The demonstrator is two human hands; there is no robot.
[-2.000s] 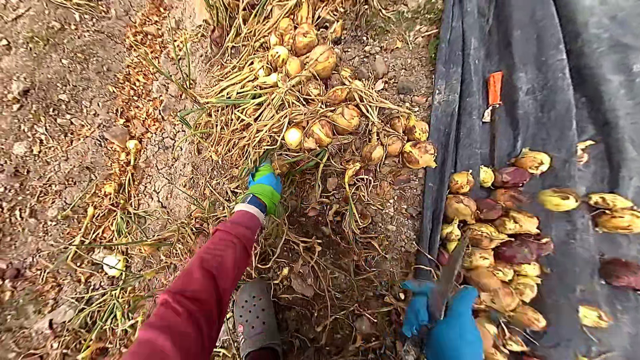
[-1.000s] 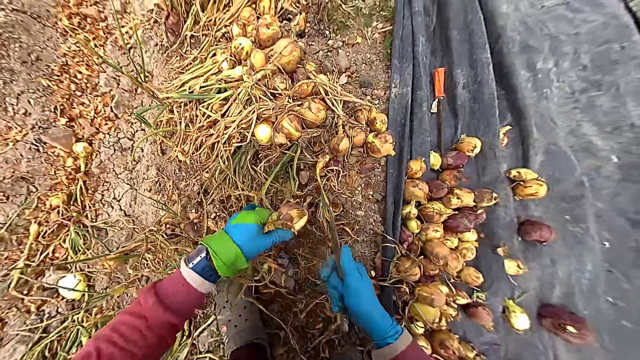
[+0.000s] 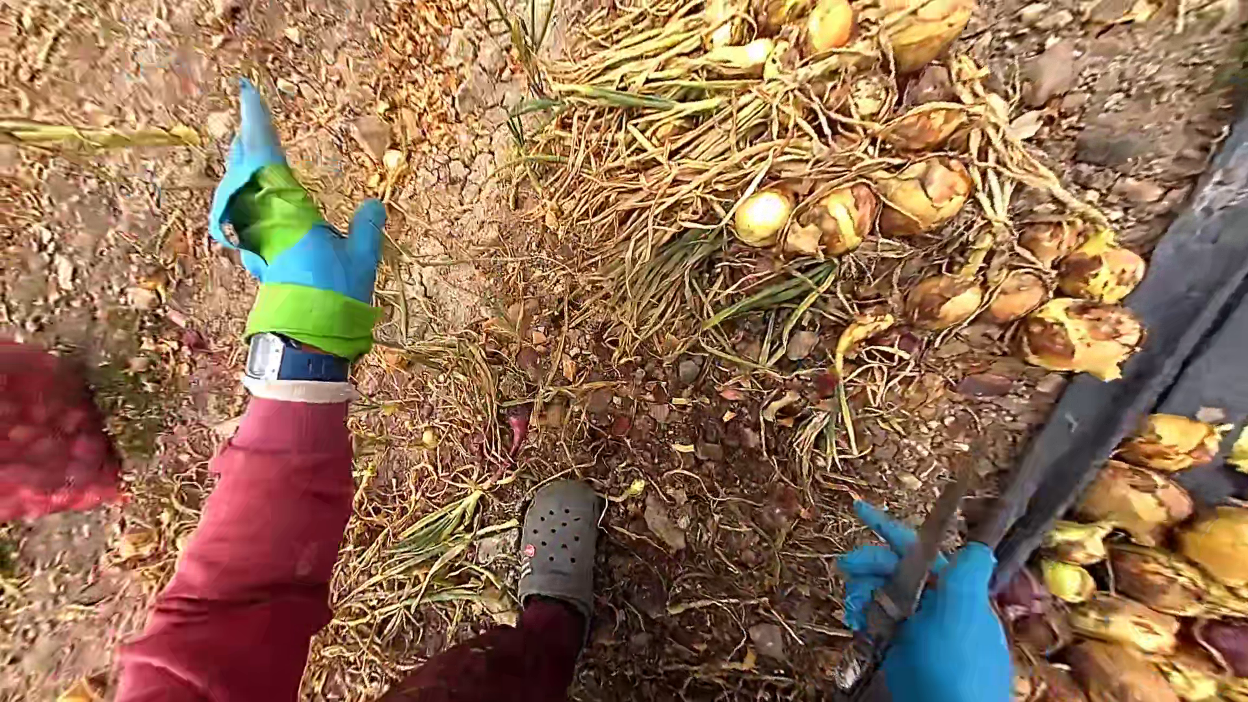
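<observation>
My left hand (image 3: 297, 219), in a blue and green glove with a watch at the wrist, is stretched out over the soil at the upper left, fingers apart and nothing in it. A dry stalk (image 3: 102, 135) lies just left of its fingertips. At the lower right my right hand (image 3: 926, 604), in a blue glove, holds a knife (image 3: 916, 561) with its blade pointing up. Onions with dried tops (image 3: 926, 195) lie in a heap on the ground at the upper right. Trimmed yellow and red onions (image 3: 1136, 502) sit beside my right hand.
Black ground sheeting (image 3: 1121, 361) runs along the right side under the trimmed onions. A red mesh sack (image 3: 54, 429) lies at the left edge. My foot in a grey clog (image 3: 561, 541) stands on the soil at lower centre, among roots and dry leaves.
The onion that my left hand held one second ago is out of it, and that hand has swung out to the left. The knife stays in my right hand. The view has shifted left.
</observation>
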